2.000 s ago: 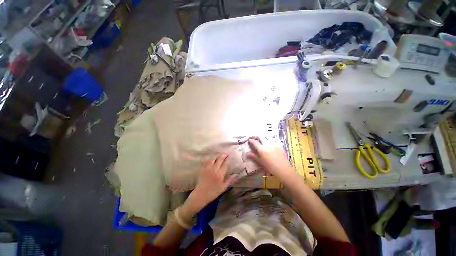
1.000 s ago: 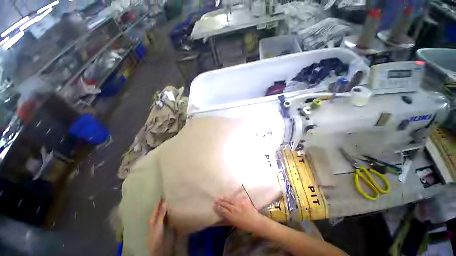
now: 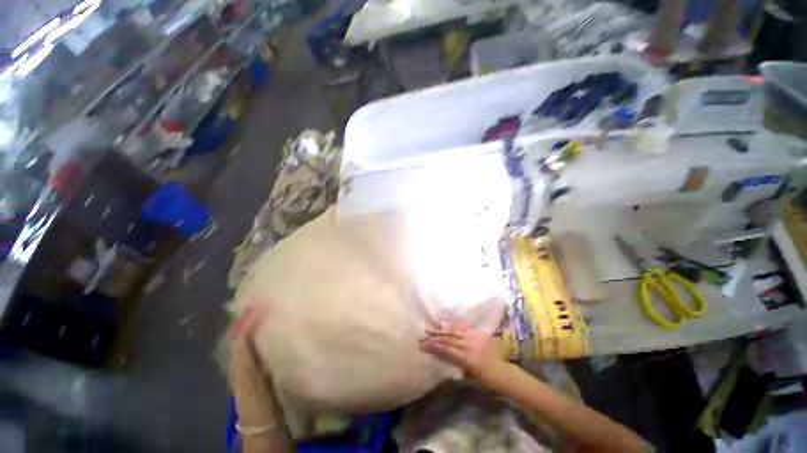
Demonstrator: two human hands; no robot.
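Observation:
A large beige fabric panel (image 3: 341, 310) lies left of the needle area and hangs over the front table edge; the lamp glare whitens its right part. My left hand (image 3: 248, 326) is blurred at the panel's left edge; whether its fingers grip the cloth cannot be told. My right hand (image 3: 458, 347) lies on the panel near the front edge, fingers spread to the left. A short dark line shows in the cloth by its fingertips. The greenish underlayer is mostly hidden under the panel.
Yellow-handled scissors (image 3: 671, 296) lie right of the yellow printed tape (image 3: 550, 305). The white sewing machine (image 3: 619, 190) stands at the right. A white bin (image 3: 398, 133) is behind. A crumpled fabric bundle (image 3: 296, 190) is at the left, and a blue container (image 3: 380, 433) is below.
The beige panel has shifted left over the green-grey layer and now bulges over the front edge. My left hand has moved to the panel's left edge. The view has tilted up since the first frame.

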